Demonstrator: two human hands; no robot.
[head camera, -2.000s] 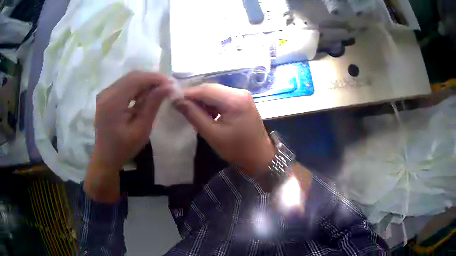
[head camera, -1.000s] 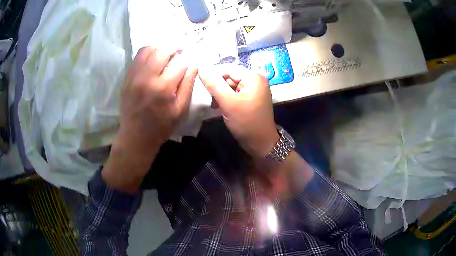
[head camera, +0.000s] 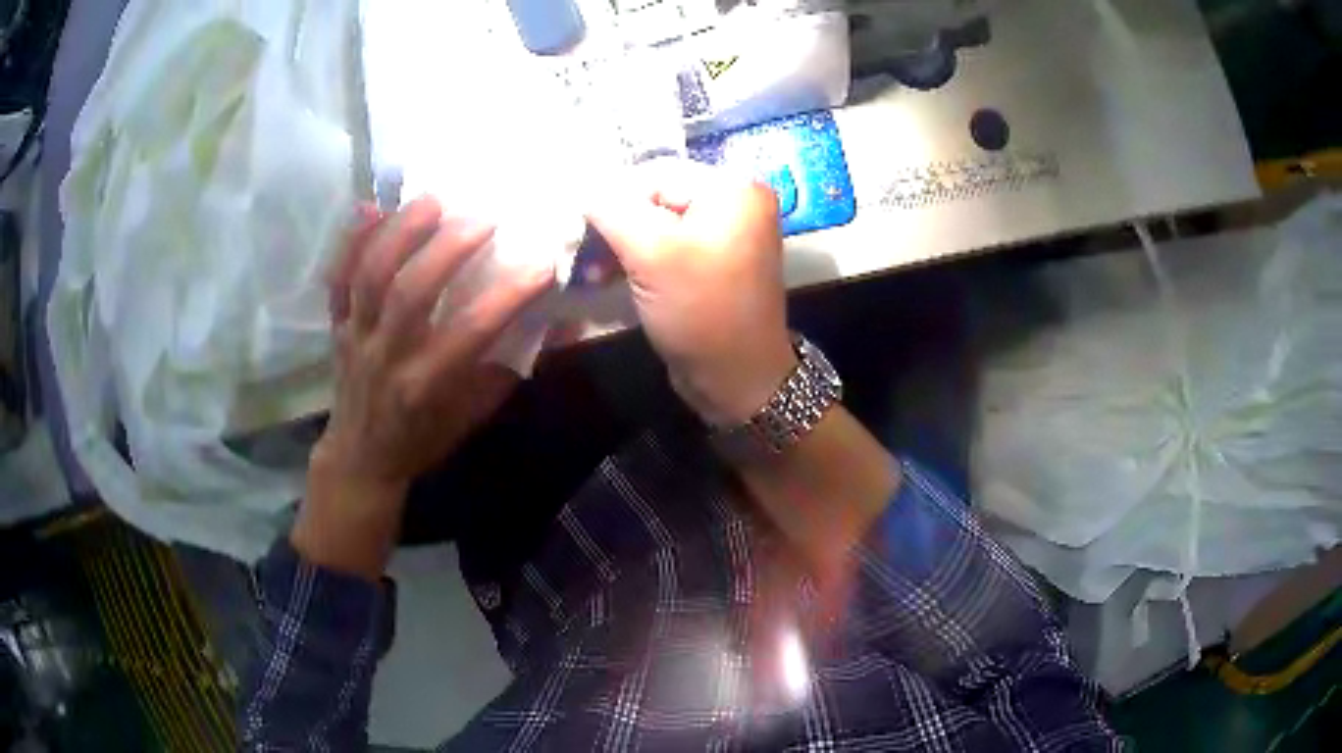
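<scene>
A white garment piece (head camera: 518, 333) lies at the front of the machine table, partly under my hands and washed out by the lamp glare. My left hand (head camera: 427, 309) lies over it with the fingers spread, palm down. My right hand (head camera: 704, 265), with a metal watch at the wrist, pinches the piece's edge with thumb and finger just in front of the needle area. The overlock machine (head camera: 773, 81) stands behind my right fingertips. The needle itself is hidden by glare and the hand.
A work pile (head camera: 192, 280) of loose white cloth lies at the left. A blue plate (head camera: 810, 169) is right of my fingers. A ruler marking (head camera: 971, 180) runs near the table edge. A tied bundle (head camera: 1163, 427) sits at the right, beside yellow rails (head camera: 1266, 680).
The garment piece has gone from being held up over the lap to the machine's front. My left hand has opened and flattened on it. My right hand has moved closer to the needle area.
</scene>
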